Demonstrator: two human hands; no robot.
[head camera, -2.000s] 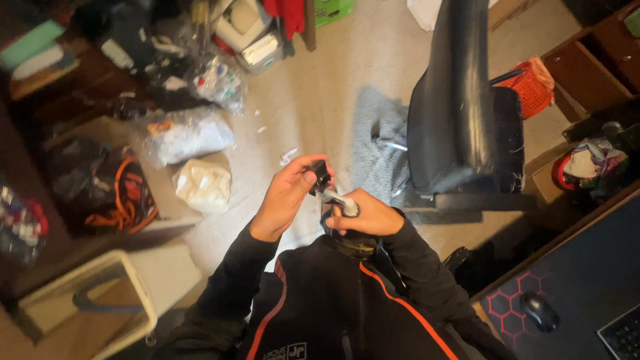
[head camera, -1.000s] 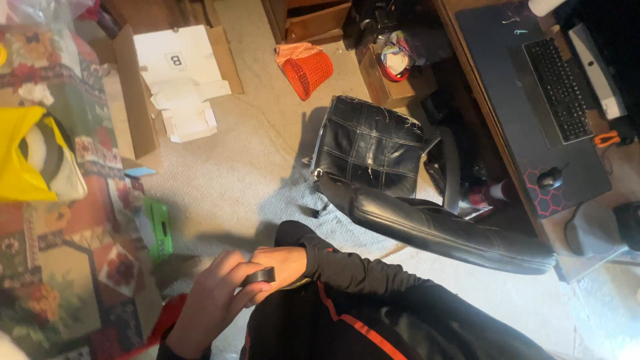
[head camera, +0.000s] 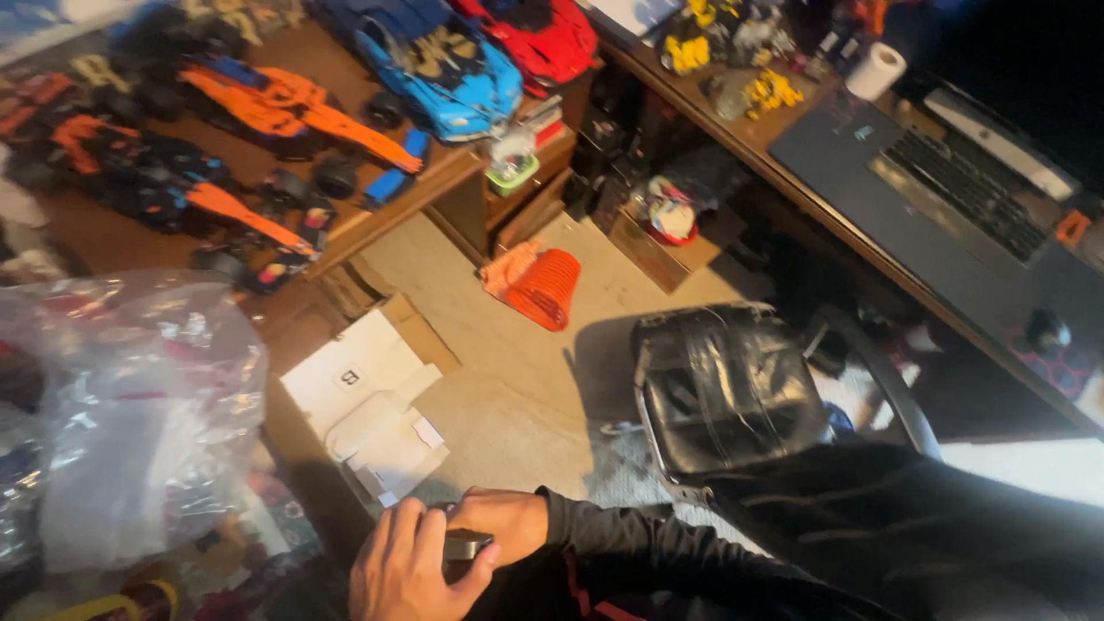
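Note:
Near the bottom of the head view, my left hand (head camera: 414, 565) curls its fingers around a small dark object with a metallic edge (head camera: 466, 545), too hidden to name. Close against it, at the same object, is my right hand (head camera: 509, 524), coming out of a black sleeve with its back turned up. Whether the right fingers grip the object cannot be told. Both hands are in front of my dark jacket, left of a black padded chair (head camera: 733, 388).
An open white box (head camera: 345, 371) and an orange plastic basket (head camera: 548, 289) lie on the floor. Model cars, among them a blue one (head camera: 448, 69), stand on a wooden table at the upper left. A desk with a keyboard (head camera: 966, 190) runs along the right. Clear plastic bags (head camera: 147, 414) lie at left.
The view has swung strongly and now takes in the model cars. Two seconds ago the hands were farther apart, holding small dark and light items; now they are close together.

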